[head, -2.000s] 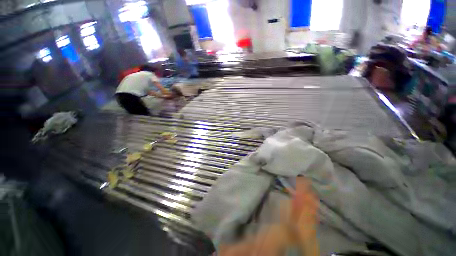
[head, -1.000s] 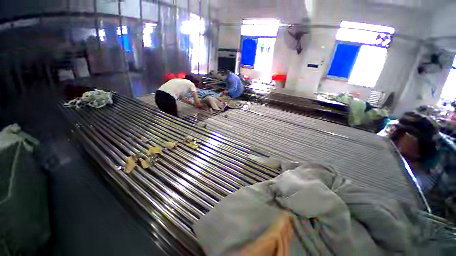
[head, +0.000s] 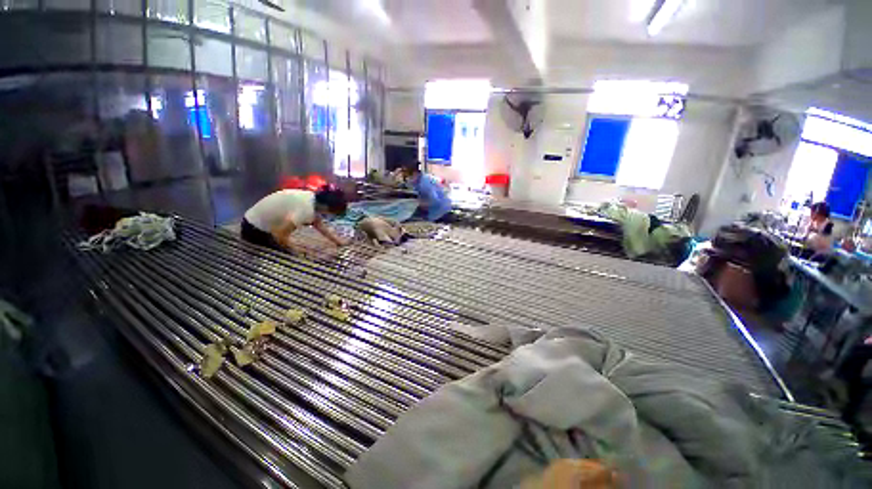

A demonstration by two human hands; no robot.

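Observation:
A large heap of light-grey garments lies on the slatted metal rack at the lower right. Part of a hand shows at the bottom edge against the cloth. It is blurred and cut off by the frame edge, and I cannot tell which of my hands it is or whether its fingers hold the cloth. No second hand shows.
Small yellowish pieces lie on the slats at centre left. A whitish cloth bundle lies at the far left. Two people bend over the rack's far side. Dark piled cloth stands at the right. A green bulk is at the left edge.
The view has shifted and lifted, showing more ceiling. The visible hand has dropped lower and shows less. The grey heap stays on the rack, its folds slightly changed. The person in white bends lower.

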